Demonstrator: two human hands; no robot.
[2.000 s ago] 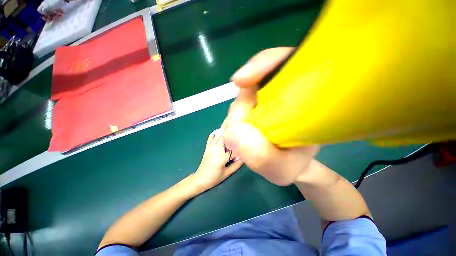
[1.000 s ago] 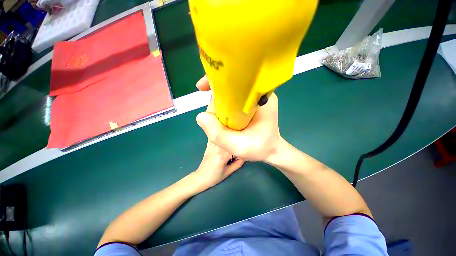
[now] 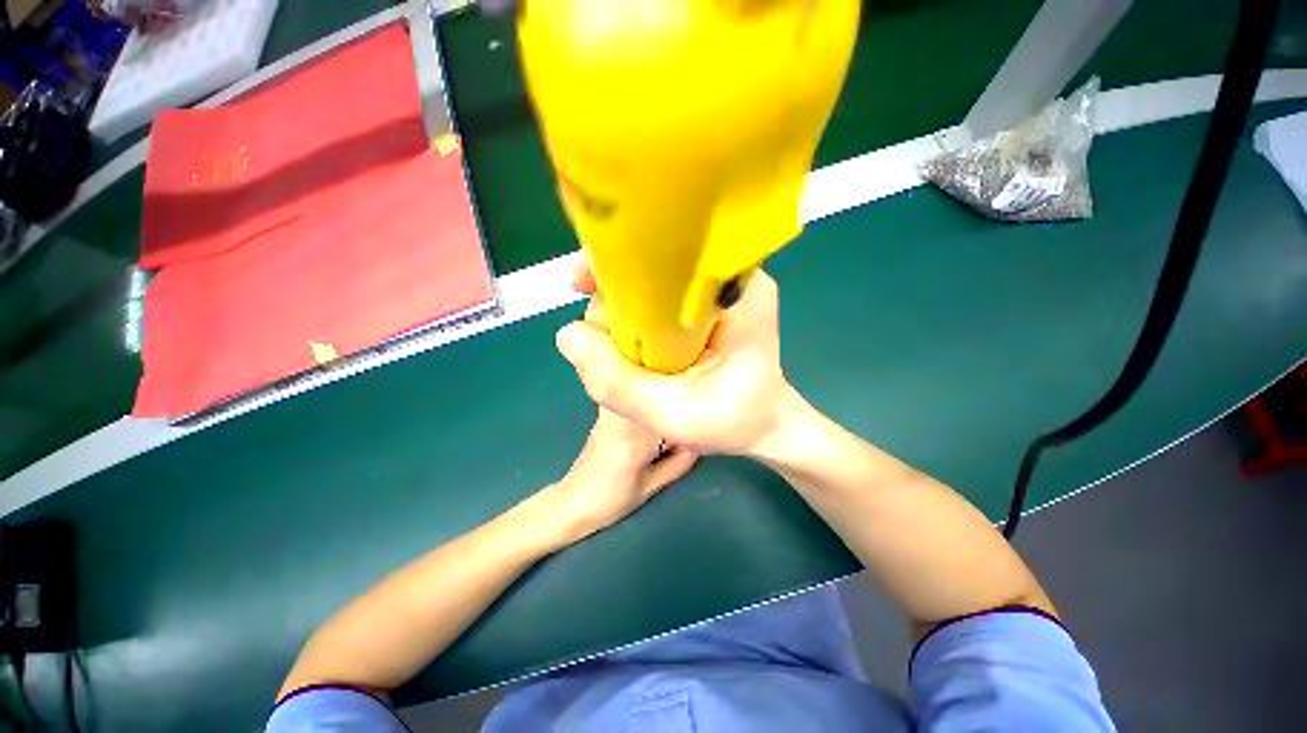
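A large yellow electric screwdriver (image 3: 688, 158) stands close to the camera, upright. My right hand (image 3: 702, 394) is closed around its lower end. My left hand (image 3: 616, 465) is directly below my right hand, over the green bench, its fingers curled around something small. Only a dark bit of that thing shows at the palm, so I cannot tell what it is. The screwdriver's tip is hidden behind my right hand.
A red sheet on a flat board (image 3: 316, 244) lies at the left, over the metal rail. A clear bag of screws (image 3: 1025, 179) lies by the metal post (image 3: 1046, 65). A black cable (image 3: 1175, 301) hangs at the right. A black box (image 3: 36, 587) stands at the far left.
The yellow screwdriver has swung from the upper right to upright over my hands, uncovering the screw bag and cable. In the last second, it and my right hand shifted slightly left.
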